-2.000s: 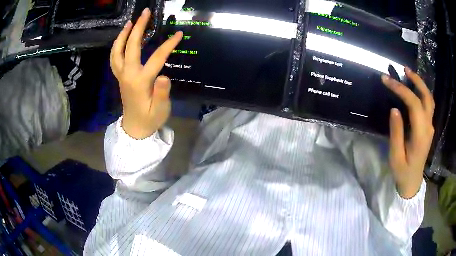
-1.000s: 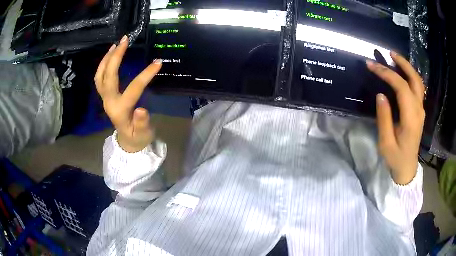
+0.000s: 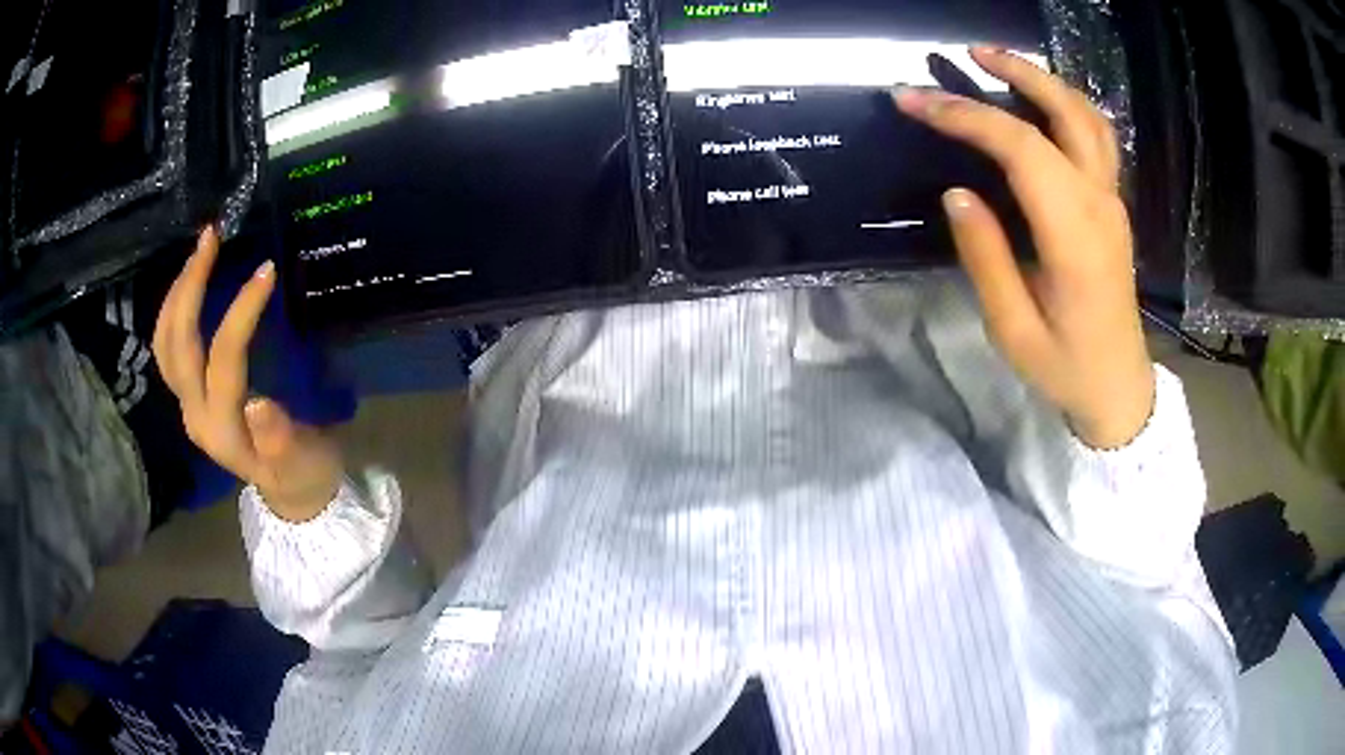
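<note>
Two black tablets lie side by side at the top, cut off by the upper edge. The left tablet shows a menu with green lines and one white line low down. The right tablet shows white menu lines under one green line. White glare bands cross both screens. My left hand is bare and empty, fingers apart, at the lower left corner of the left tablet. My right hand is bare and empty, fingers spread over the right part of the right tablet; whether a fingertip touches the glass I cannot tell.
Sparkling bubble wrap runs between the tablets. Another dark tray stands at the upper left. A black compartment tray is at the upper right. A person's grey sleeve is at the left, and yellow-green clothing at the right.
The view has shifted, so the tablets sit further left in the picture. My left hand has moved off the left screen to its lower left corner. My right hand stays over the right tablet.
</note>
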